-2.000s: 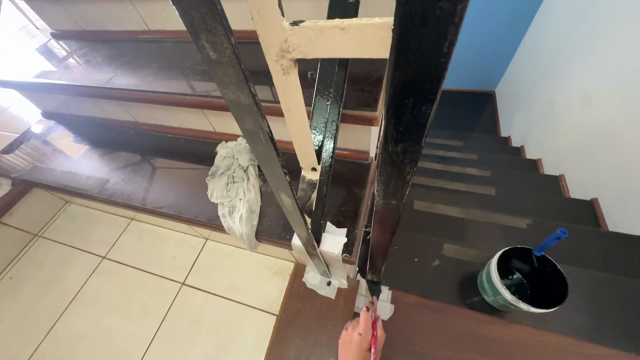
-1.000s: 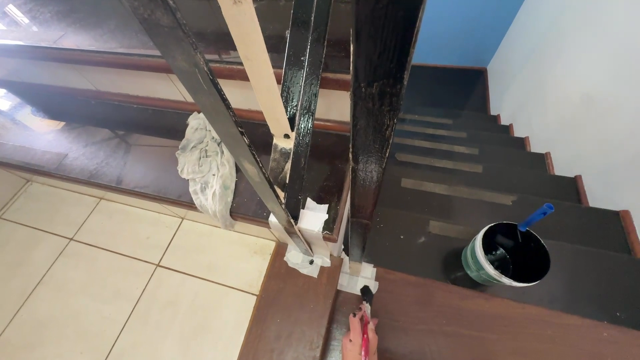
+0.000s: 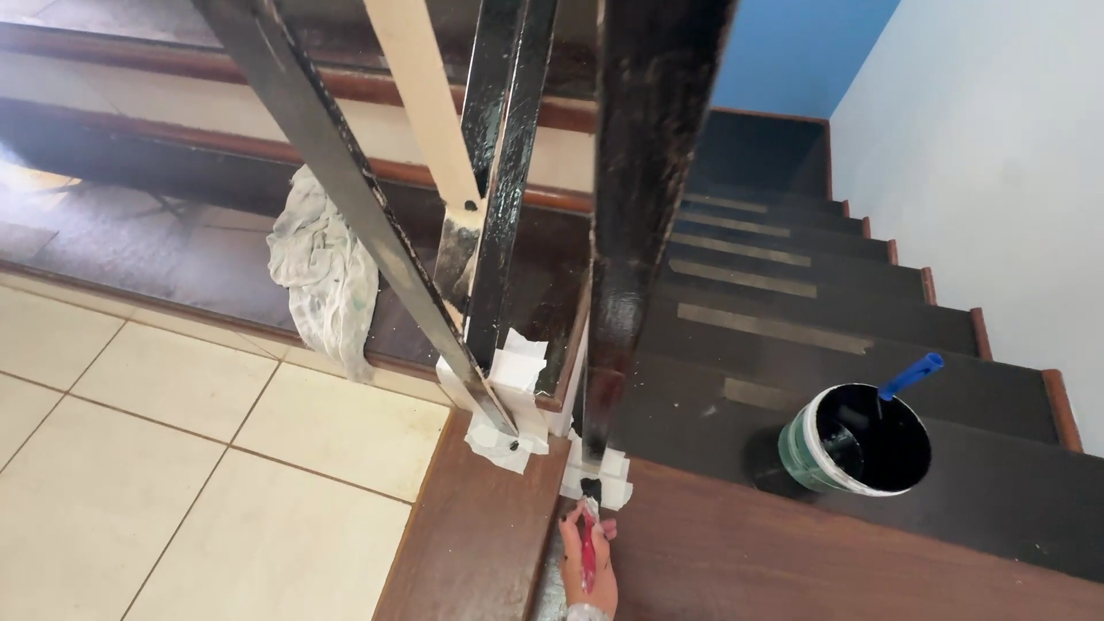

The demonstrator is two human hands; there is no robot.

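Note:
At the bottom centre my right hand (image 3: 589,561) holds a paintbrush (image 3: 589,543) with a red handle. Its dark bristles are over white masking paper (image 3: 614,479) around the foot of a black metal post (image 3: 634,216). More white paper (image 3: 509,440) surrounds the base of the slanted metal bar (image 3: 345,190) and the glossy black bar (image 3: 509,172) to the left. A bucket of black paint (image 3: 811,448) stands on a stair at the right, with a blue-handled tool (image 3: 912,376) leaning in it. My left hand is out of view.
A stained cloth (image 3: 323,267) hangs over a stair edge on the left. Dark stairs (image 3: 776,336) with tan strips run down beside a white wall (image 3: 992,190) at the right. Cream floor tiles (image 3: 285,509) lie at lower left; a cream bar (image 3: 423,95) belongs to the railing.
Two seconds ago the brush was up against the foot of the black post; a second ago it was lower, over the paper. Now its tip is just below the post's foot. The view has shifted.

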